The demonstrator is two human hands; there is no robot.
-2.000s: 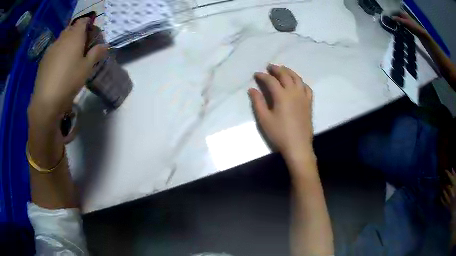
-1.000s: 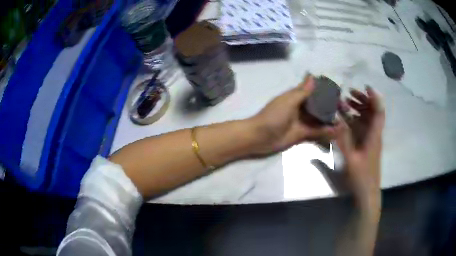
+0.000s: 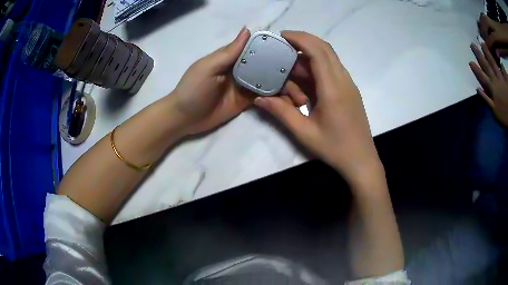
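A device housing [image 3: 265, 63], a rounded square, shows its light grey face with small screws or dots near the edges. It is held above the white marble-look tabletop. My left hand [image 3: 207, 89] grips its left side, thumb at the upper left edge. My right hand [image 3: 323, 94] grips its right side, with fingers at the upper right and thumb at the lower edge. The face turned away from me is hidden. A leaning stack of housings [image 3: 106, 57], brown and grey in layers, stands at the upper left.
A tape roll [image 3: 87, 123] with small items inside lies below the stack. A bottle [image 3: 40, 47] is behind the stack, beside the blue crate [image 3: 25, 145] at the left. Printed sheets [image 3: 133, 8] are at the top. Another person's hands [image 3: 493, 75] are at the far right.
The housing was a dark, blurred shape between my hands one second ago; now its light grey face is towards me. Two seconds ago my left hand was at the stack and my right hand was empty.
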